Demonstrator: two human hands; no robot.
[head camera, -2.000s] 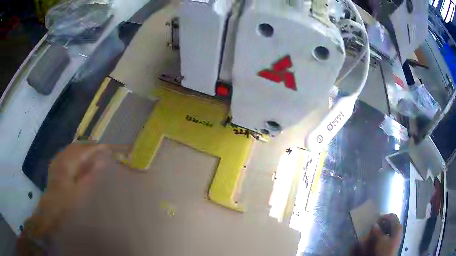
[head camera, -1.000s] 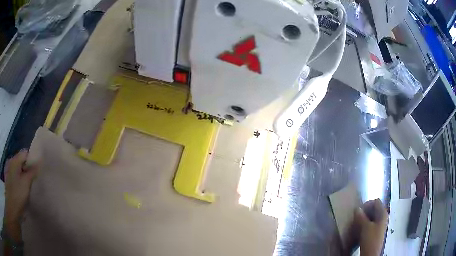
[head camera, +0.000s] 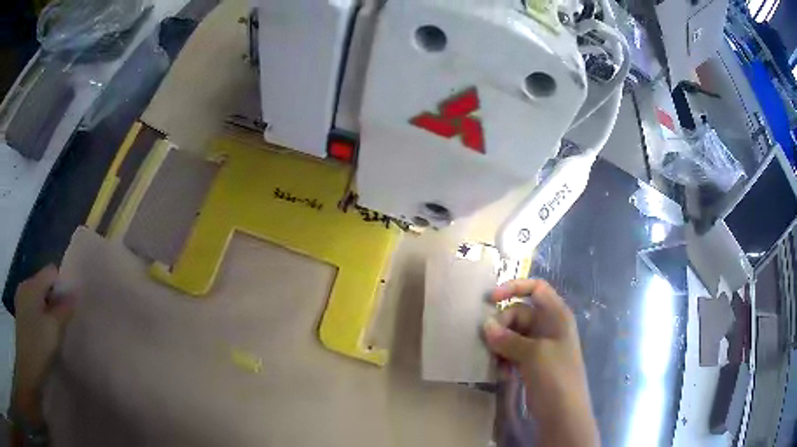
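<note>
The large beige-grey main panel (head camera: 175, 367) lies in front of me, partly under the yellow clamp template (head camera: 280, 205) below the white machine head (head camera: 393, 113). A small yellow mark (head camera: 247, 360) shows on the panel. My left hand (head camera: 42, 332) holds the panel's left edge at the picture's left. My right hand (head camera: 542, 349) holds a small rectangular patch piece (head camera: 456, 319) by its right edge, over the right part of the panel, right of the template. Whether the patch touches the panel is unclear. Part of a dark object shows at my right palm, too unclear to name.
The white lamp (head camera: 549, 206) hangs beside the head, above the shiny metal plate (head camera: 585, 262). Clear plastic bags (head camera: 92, 26) and a grey stack (head camera: 42, 109) lie at upper left. At right are another plastic bag (head camera: 708, 166), a dark screen (head camera: 762, 209) and small scrap pieces (head camera: 717, 323).
My right hand has moved left from over the metal plate, bringing the patch piece over the panel's right part. My left hand stays at the panel's left edge. The camera view has shifted.
</note>
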